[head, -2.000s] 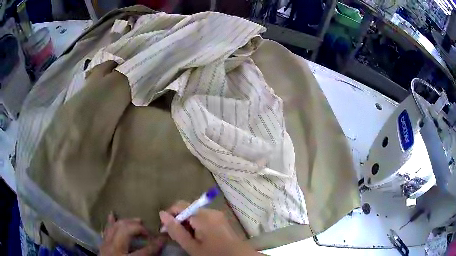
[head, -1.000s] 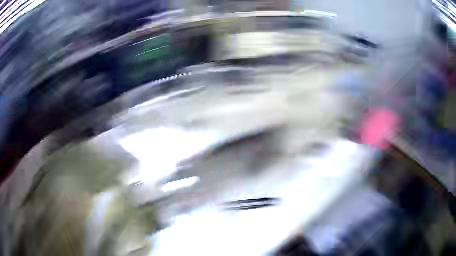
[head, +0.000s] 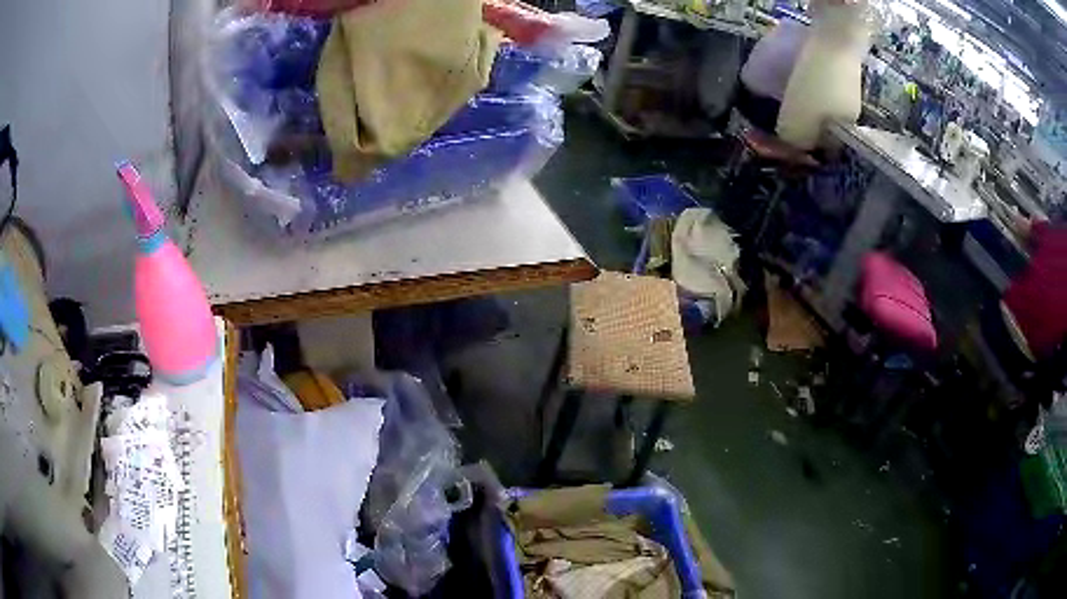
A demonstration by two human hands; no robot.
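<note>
Neither of my hands is in the picture. Nearest in front, a pink squeeze bottle with a narrow nozzle stands upright at the left. White printed paper tags lie on the strip of table below it, beside part of the cream sewing machine at the left edge. A blue plastic-lined crate sits on a wood-edged table, with khaki cloth draped over it.
A blue crate with khaki and striped pieces stands on the floor at the bottom. A stool with a checked top stands behind it. Plastic bags hang or lie under the table. People and sewing tables are at the right.
The view has swung right, away from the garment. The hands and the white pen have left the picture. The crates, stool and pink bottle now show clearly after a blurred frame.
</note>
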